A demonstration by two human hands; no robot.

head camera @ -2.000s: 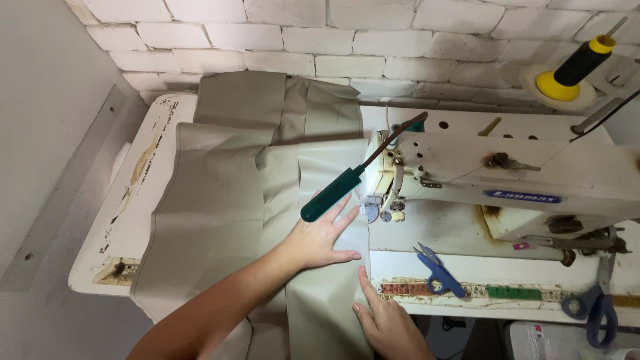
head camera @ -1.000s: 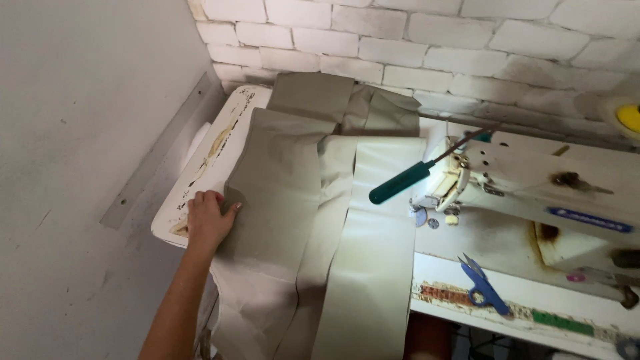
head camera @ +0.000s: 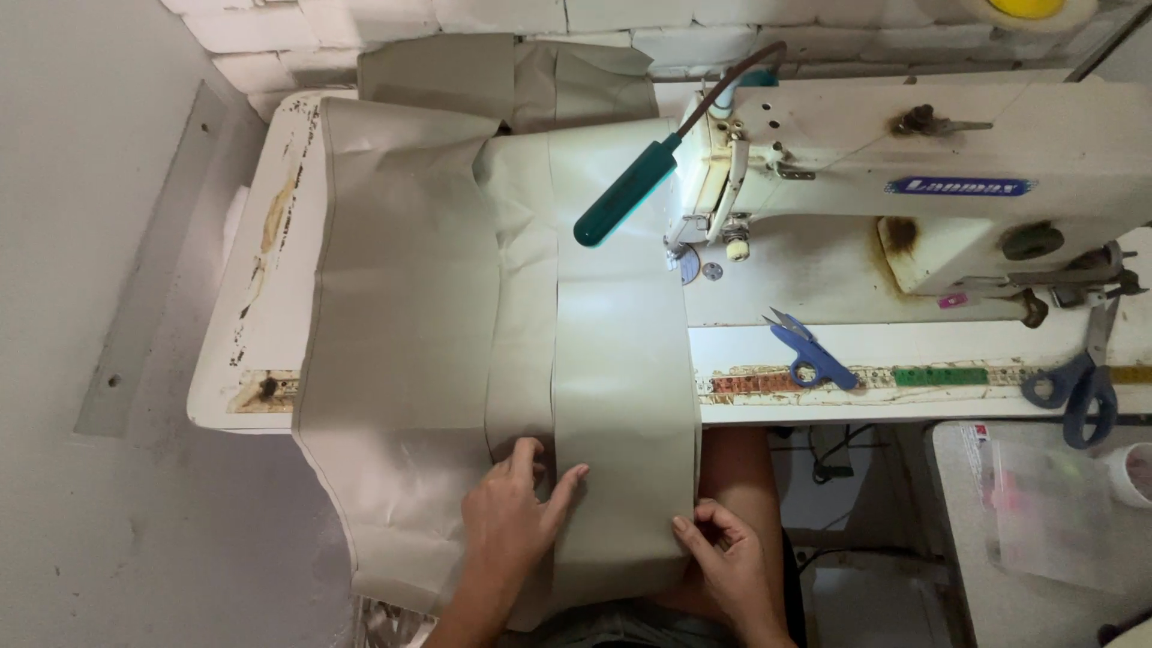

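A large beige-grey sheet of coated fabric (head camera: 405,297) lies across the sewing table, with a folded strip along its right side, and hangs over the front edge. My left hand (head camera: 517,504) rests on it near the strip's left edge, thumb and fingers spread. At the sheet's lower right edge, my right hand (head camera: 724,549) pinches the border between thumb and fingers. The sheet's upper right part reaches the needle area of an industrial sewing machine (head camera: 837,153). A lamp with a green handle (head camera: 625,193) hangs over the sheet, its light falling by the needle.
Blue thread snips (head camera: 810,351) lie on the white table (head camera: 738,409) right of the sheet. Blue-handled scissors (head camera: 1084,387) lie farther right, overhanging the front edge. A side surface (head camera: 967,576) holds a clear plastic container (head camera: 1048,513). A brick wall (head camera: 765,45) stands behind.
My left hand has moved from the sheet's left edge to the middle near the front. My right hand, out of sight one second ago, is now at the lower right edge. The view has shifted.
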